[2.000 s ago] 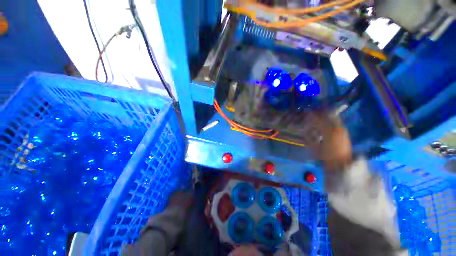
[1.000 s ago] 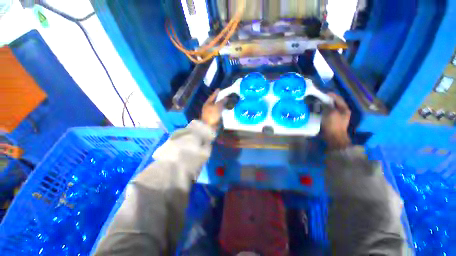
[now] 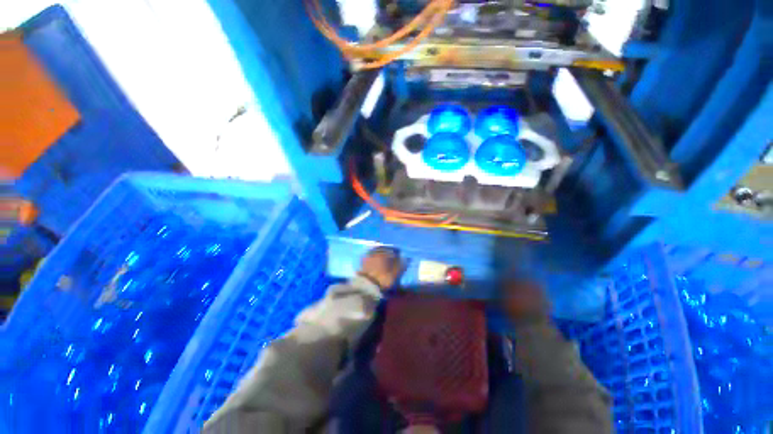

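Note:
The white holding plate (image 3: 471, 175) lies on the grey lower die (image 3: 449, 197) inside the press. Several clear blue plastic parts (image 3: 501, 156) sit in it as round domes. My left hand (image 3: 383, 267) is at the left of the blue front ledge, over the place of the left red button, with no part seen in it. My right hand (image 3: 521, 298) is blurred, low at the right of the ledge; its fingers cannot be made out. Neither hand touches the plate.
The press head (image 3: 483, 57) with orange hoses (image 3: 386, 52) is above the plate. Blue crates with blue parts stand at left (image 3: 191, 339) and right (image 3: 678, 339). A red button (image 3: 454, 275) shows mid-ledge. A dark red perforated stool (image 3: 432, 352) is between the knees.
The loaded plate, held in both hands a second ago, now rests on the die. Both hands have let go of it and moved down and back to the front ledge.

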